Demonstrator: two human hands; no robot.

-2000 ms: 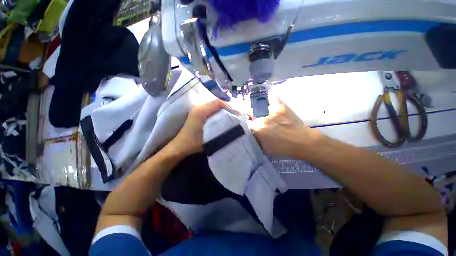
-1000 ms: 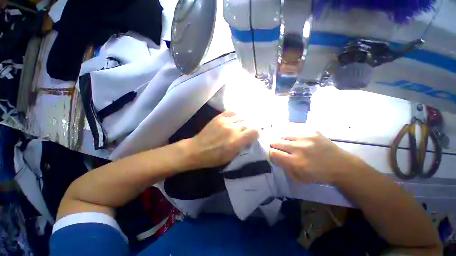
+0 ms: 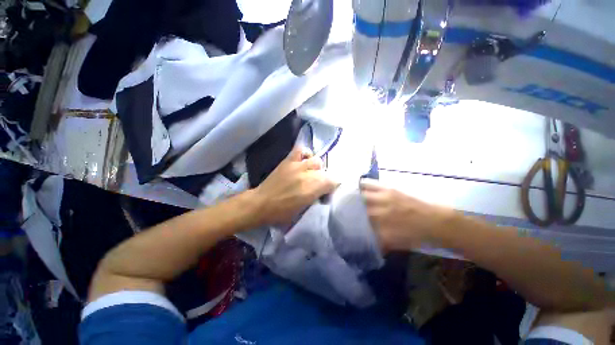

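Observation:
The light grey garment [image 3: 256, 101] with black edges and strips lies left of the needle area, and part of it is bunched between my hands, blurred, over the table's front edge. My left hand [image 3: 295, 187] grips the bunched cloth from the left, fingers curled. My right hand [image 3: 398, 214] holds its right side, fingers partly hidden by the cloth. A black fabric piece [image 3: 270, 148] lies just above my left hand. The white sewing machine [image 3: 472, 57] stands above my hands; strong glare hides the needle and presser foot.
Orange-handled scissors [image 3: 554, 189] lie on the table at the right, beside a dark red-handled tool [image 3: 573, 143]. A grey oval attachment [image 3: 308, 35] hangs left of the machine head. Black cloth [image 3: 152, 40] lies at upper left. Grey and black cloth [image 3: 44, 229] hangs at lower left.
Both hands have drawn slightly down, away from the needle area. The cloth between them, flatter before with its black strip showing, is now bunched and blurred. The garment at left has shifted and folded.

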